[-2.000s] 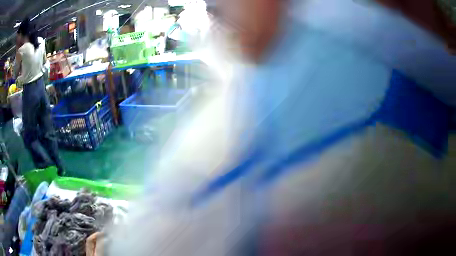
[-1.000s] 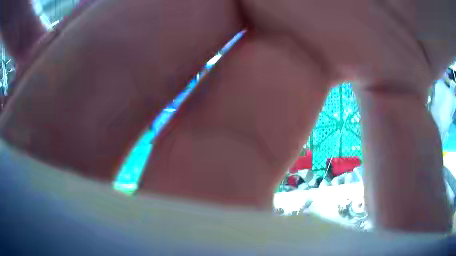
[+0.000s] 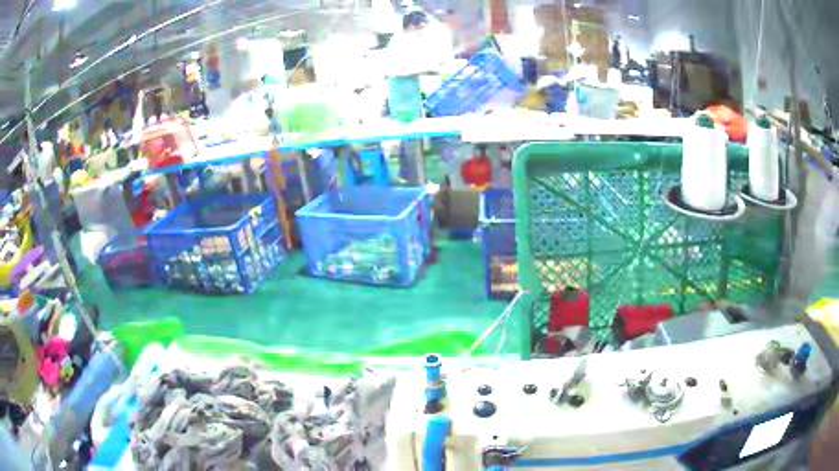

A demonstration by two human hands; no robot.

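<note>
A large heap of crumpled grey fabric pieces point(image 3: 207, 414) lies at the lower left, in front of the machine's left end. The white sewing machine head point(image 3: 598, 405) fills the lower right, with a blue guard point(image 3: 436, 443) at its left end and a lit panel screen point(image 3: 765, 434) at its right. My left hand is not in view. A blurred brownish patch is cut off by the lower right edge; it may be part of my right hand, but I cannot tell what it holds.
Two white thread cones point(image 3: 704, 170) stand at the right. A green latticed crate point(image 3: 635, 244) with red spools is behind the machine. Blue baskets point(image 3: 363, 235) stand on the green floor below a long table point(image 3: 368, 140). Bright green material point(image 3: 276, 352) lies behind the heap.
The large blurred fingers and pale blue-edged thing that covered the view are gone. The machine head, cones and heap now show, and the walking person at left is out of view.
</note>
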